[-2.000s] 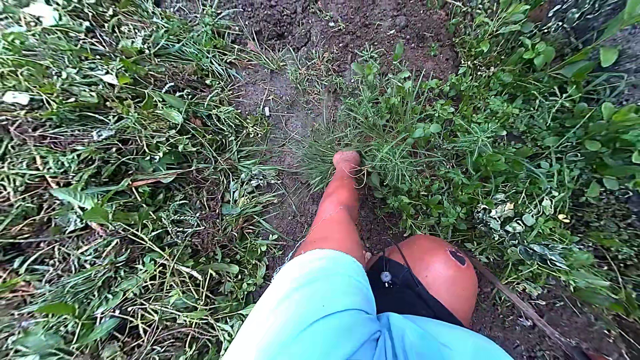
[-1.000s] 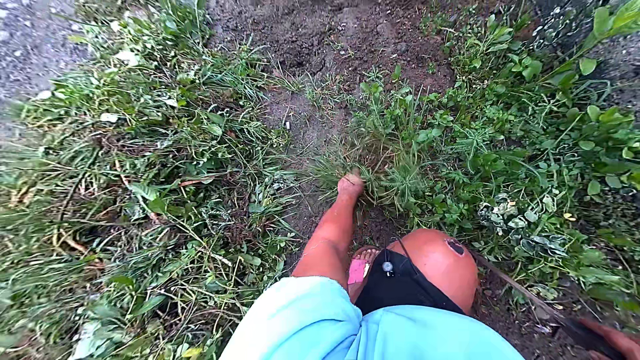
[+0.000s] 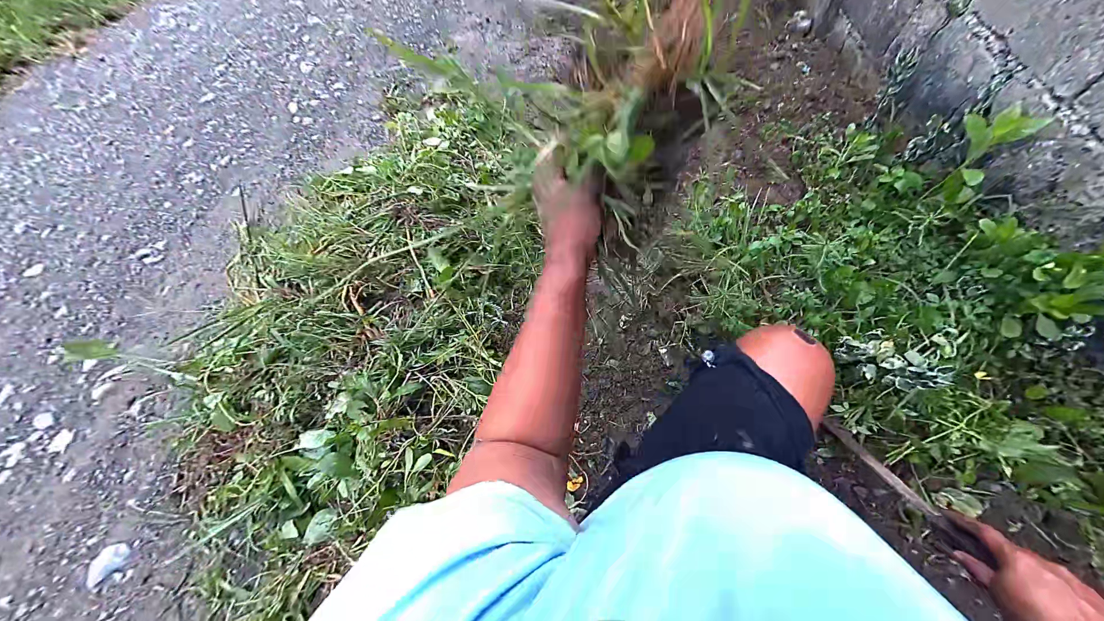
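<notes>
My left hand (image 3: 567,194), blurred by motion, is shut on a clump of uprooted weeds (image 3: 617,129) at the upper middle, its arm stretched out forward. Brown roots or dry stems show at the clump's far end. At the lower right my right hand (image 3: 1026,565) grips the dark handle (image 3: 966,539) of a long, thin blade-like tool (image 3: 880,470). The tool points up and left, its far part hidden behind my bare knee (image 3: 792,366).
A heap of cut or pulled weeds (image 3: 345,379) lies left of my arm, beside a gravel path (image 3: 129,216). Growing weeds (image 3: 871,259) cover the ground on the right, below a cracked concrete wall (image 3: 1026,103). Bare soil (image 3: 768,155) shows between them.
My left hand was low at the base of a grass tuft; it has moved up and forward with a clump of weeds. The view has shifted left, showing more gravel. My right hand shows more fully.
</notes>
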